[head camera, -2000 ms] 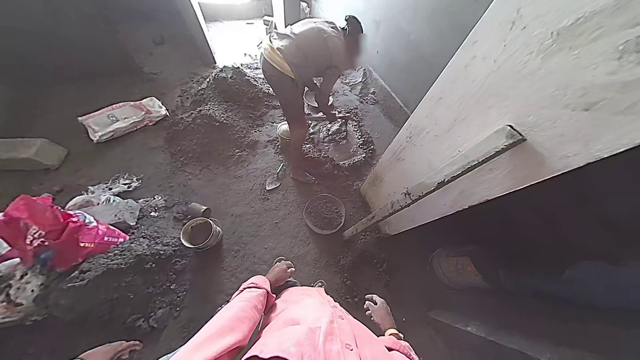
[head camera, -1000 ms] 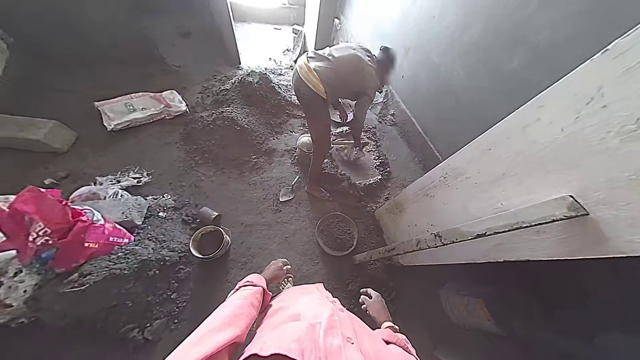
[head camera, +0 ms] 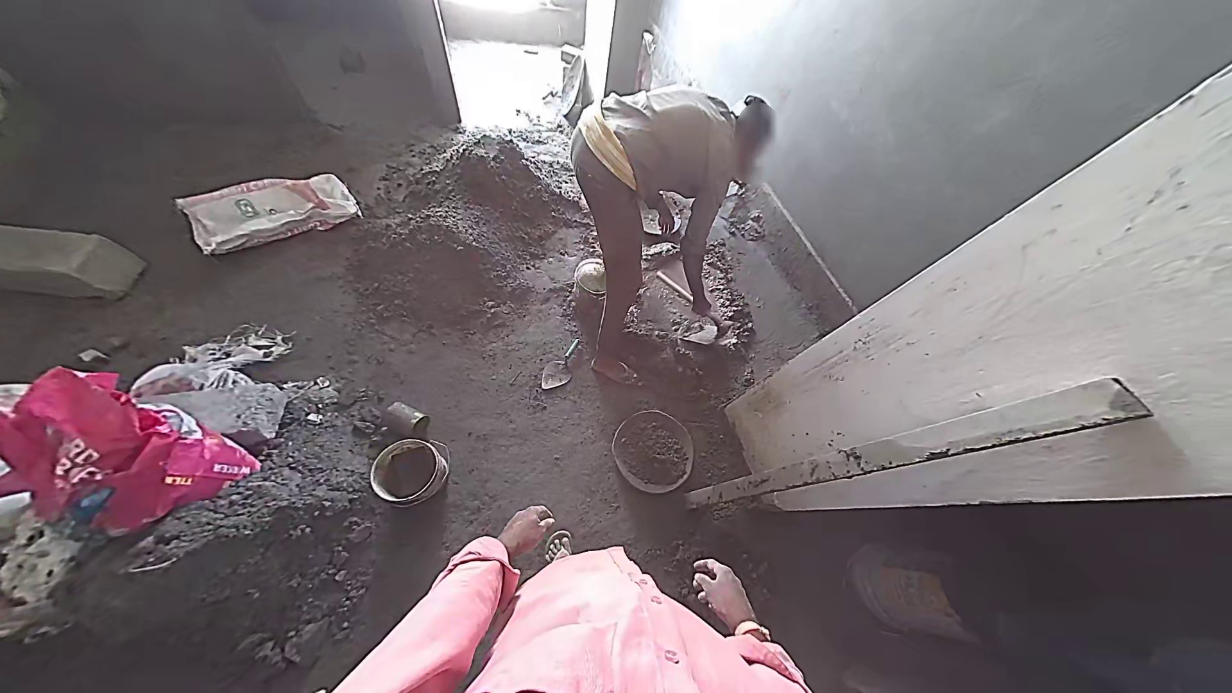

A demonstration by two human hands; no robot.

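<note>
My left hand (head camera: 526, 530) hangs beside my pink shirt, its fingers loosely bent with nothing visible in them. Across the shirt, my right hand (head camera: 724, 591) is held low with curled fingers, also without a visible object; a band circles its wrist. Ahead of the right hand, a round pan of mortar or soil (head camera: 654, 452) rests on the floor. A bucket (head camera: 409, 473) stands forward and left of my left hand, with a small can (head camera: 406, 420) lying behind it. Farther ahead lies a trowel with a green handle (head camera: 557, 373).
A co-worker (head camera: 664, 144) bends over a mortar patch, one hand at a pale tool or pan (head camera: 700, 331). A long straightedge (head camera: 924, 443) leans against the white partition at right. Soil piles (head camera: 462, 221), a sack (head camera: 269, 212) and pink bags (head camera: 106, 452) lie left.
The co-worker's lower hand has moved down and nearer to me at the mortar patch. My hands stay low beside the shirt. Another hand, seen at the lower left two seconds ago, is out of view.
</note>
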